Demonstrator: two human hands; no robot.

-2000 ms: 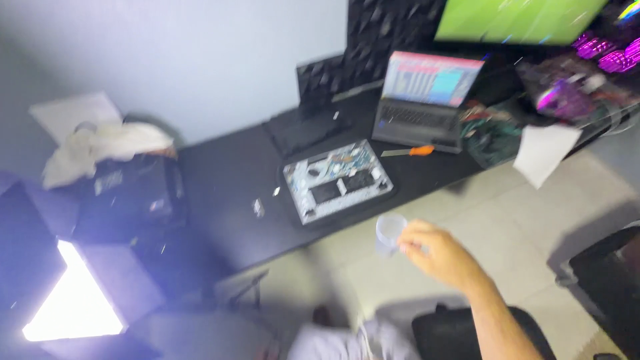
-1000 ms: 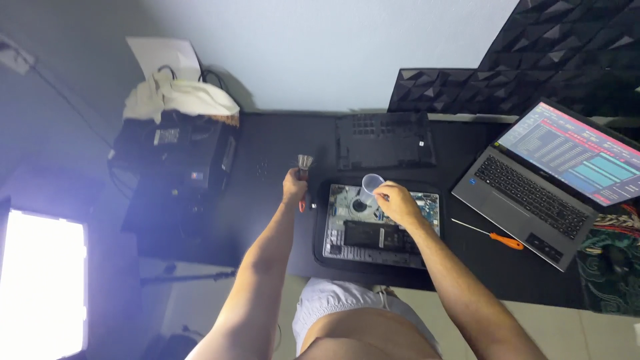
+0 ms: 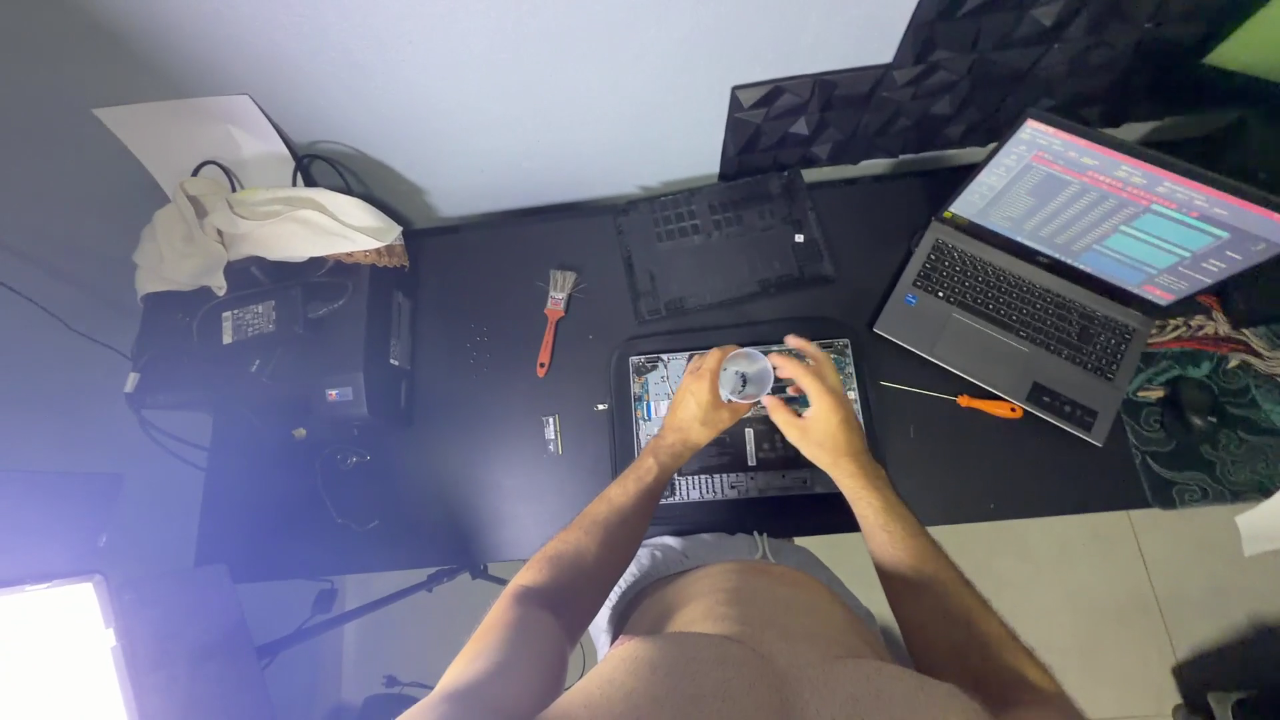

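My left hand (image 3: 700, 398) holds a small clear plastic cup (image 3: 746, 376) with small dark bits inside. My right hand (image 3: 815, 408) is at the cup's right side, fingers apart and slightly blurred; whether it touches the rim cannot be told. Below both hands lies an opened laptop chassis (image 3: 705, 488) with its circuit board and battery showing, on a dark mat. A paint brush with a red handle (image 3: 549, 330) lies to the left. Between brush and chassis are a memory module (image 3: 552, 435) and a small part (image 3: 601, 407). Several tiny screws (image 3: 480, 345) lie farther left.
Behind the chassis lies a black laptop bottom cover (image 3: 720, 250). An open laptop (image 3: 1020, 300) stands at right, with an orange-handled screwdriver (image 3: 990, 406) before it. A black computer case (image 3: 290, 350) under a cloth (image 3: 260, 225) is at left. A bright lamp (image 3: 60, 650) glows lower left.
My left hand has let go of the brush, which now lies on the table, and has taken hold of the cup. A second ago my right hand held the cup.
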